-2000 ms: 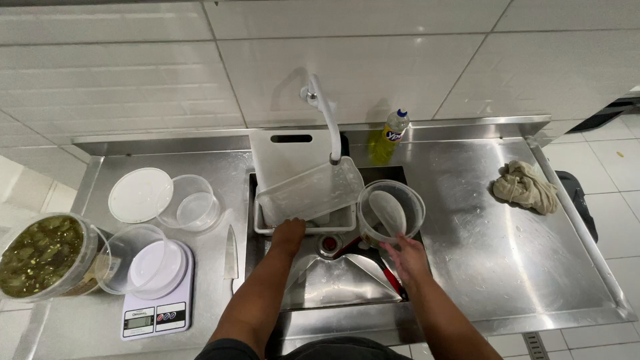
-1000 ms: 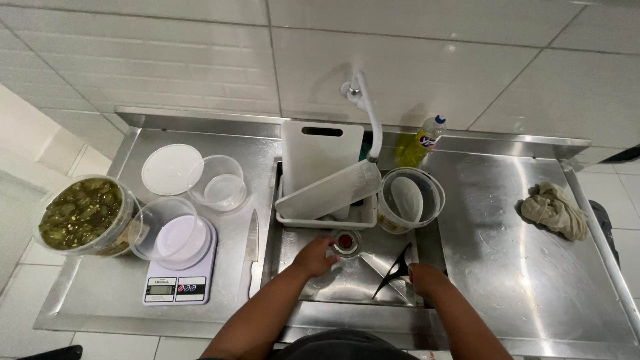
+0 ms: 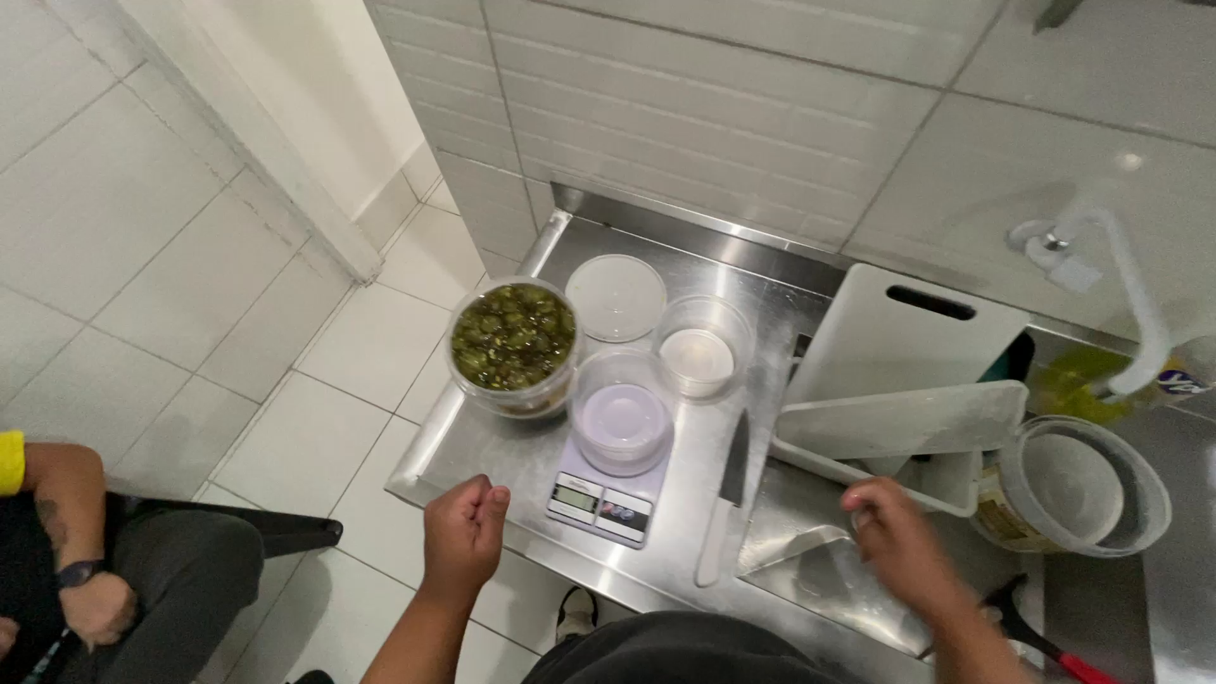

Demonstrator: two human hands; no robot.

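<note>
My left hand [image 3: 465, 532] is closed in a loose fist in front of the steel counter's near left edge, with nothing visible in it. My right hand [image 3: 883, 532], slightly blurred, hangs over the sink with its fingers curled; whether it holds anything cannot be told. Between them a clear plastic tub [image 3: 622, 413] rests on a digital kitchen scale [image 3: 600, 499]. A knife [image 3: 730, 494] lies right of the scale. Behind the scale are a large tub of sliced green pickled peppers [image 3: 514, 342], a round white lid [image 3: 617, 297] and another clear tub [image 3: 705, 347].
The sink [image 3: 826, 579] holds a white plastic bin [image 3: 879, 475], a white cutting board [image 3: 912, 328], a large empty tub [image 3: 1083, 484] and a black-and-red tool [image 3: 1035, 632]. A white faucet [image 3: 1135, 294] projects from the wall. A seated person [image 3: 95, 570] is at the left.
The view has swung left. My left hand has moved from the sink strainer to the counter's left part. My right hand has let go of the black-handled tool, which lies in the sink.
</note>
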